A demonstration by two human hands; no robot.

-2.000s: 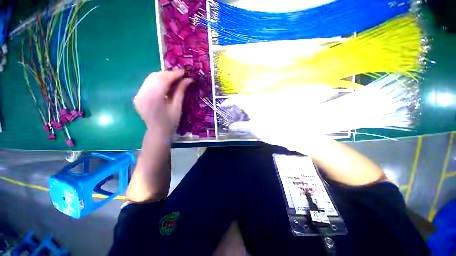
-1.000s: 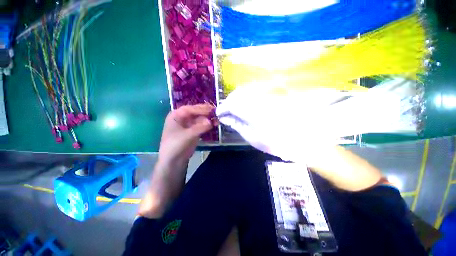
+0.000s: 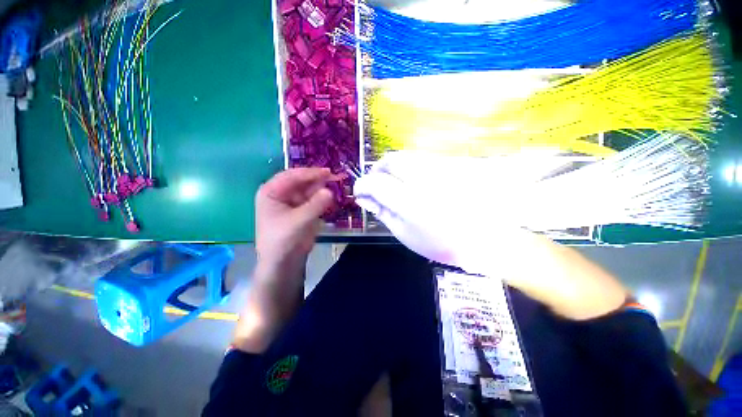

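Note:
My bare left hand (image 3: 289,208) is over the near end of the housing compartment, thumb and fingertips pinched on a small magenta connector housing (image 3: 338,177), mostly hidden by the fingers. My right hand (image 3: 415,208), in a white overexposed glove, is just right of it, fingers bent together; glare hides whether it holds a wire. The fingertips of the two hands are a small gap apart. Loose magenta housings (image 3: 321,102) fill the narrow compartment. White wires (image 3: 643,183) lie nearest me, then yellow wires (image 3: 651,94), then blue wires (image 3: 504,49).
The divided tray (image 3: 284,106) sits on the green bench (image 3: 220,122). Several finished harnesses (image 3: 122,191) with multicoloured wires lie at the bench's left. A blue stool (image 3: 134,301) stands on the floor at left. A badge (image 3: 484,334) hangs on my dark shirt.
My left hand first moved right and nearer me from among the housings, towards my gloved hand. Since the middle frame, the two hands' fingertips have parted slightly. The whole view has shifted a little.

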